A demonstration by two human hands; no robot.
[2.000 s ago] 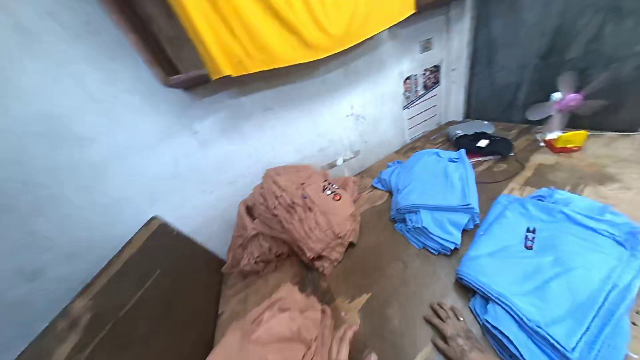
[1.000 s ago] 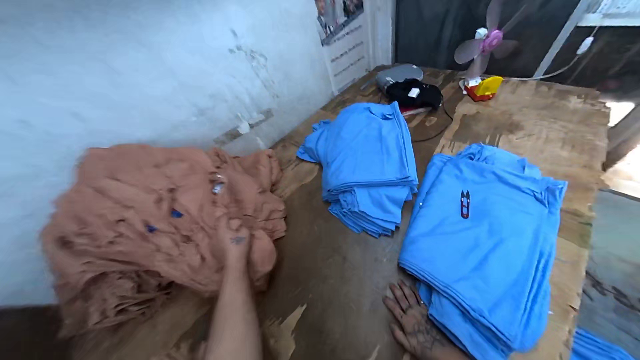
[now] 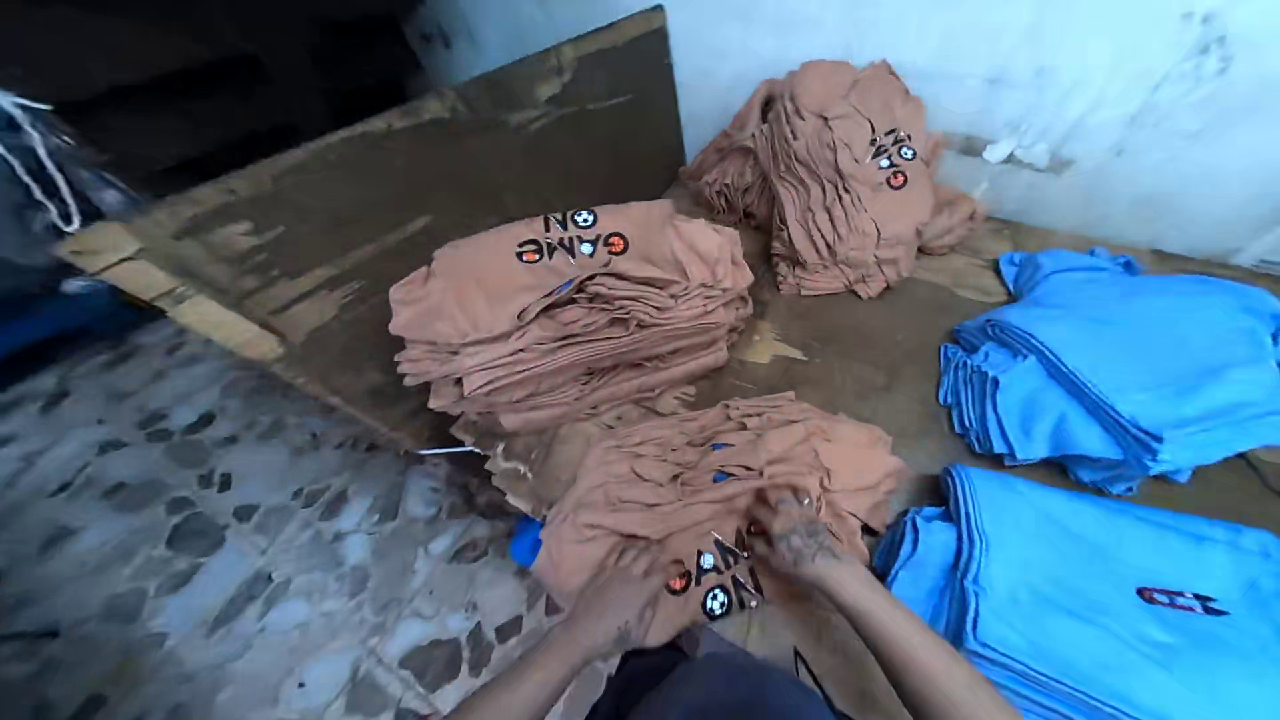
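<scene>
A near stack of brown printed fabric pieces (image 3: 720, 450) lies at the table's front edge, against my body. On its left part rests my left hand (image 3: 620, 600), beside the print; whether its fingers pinch cloth is unclear. My right hand (image 3: 795, 535) is on the same stack, right of the print, fingers bent at the cloth; its grip is unclear too. Beyond it lies a second brown stack (image 3: 575, 310), printed with lettering and balls. A third, rumpled brown pile (image 3: 840, 180) leans near the wall.
Two stacks of blue fabric, one farther (image 3: 1150, 360) and one nearer (image 3: 1110, 590), lie at the right. A wooden panel (image 3: 500, 130) slants up at the back left of the wooden table (image 3: 840, 340). Stone-patterned floor (image 3: 330, 560) shows at lower left, a pale wall (image 3: 1080, 100) behind.
The view has swung left. My left hand, which was on a brown pile, and my right hand, which was beside the blue stack, are now both on the near brown stack.
</scene>
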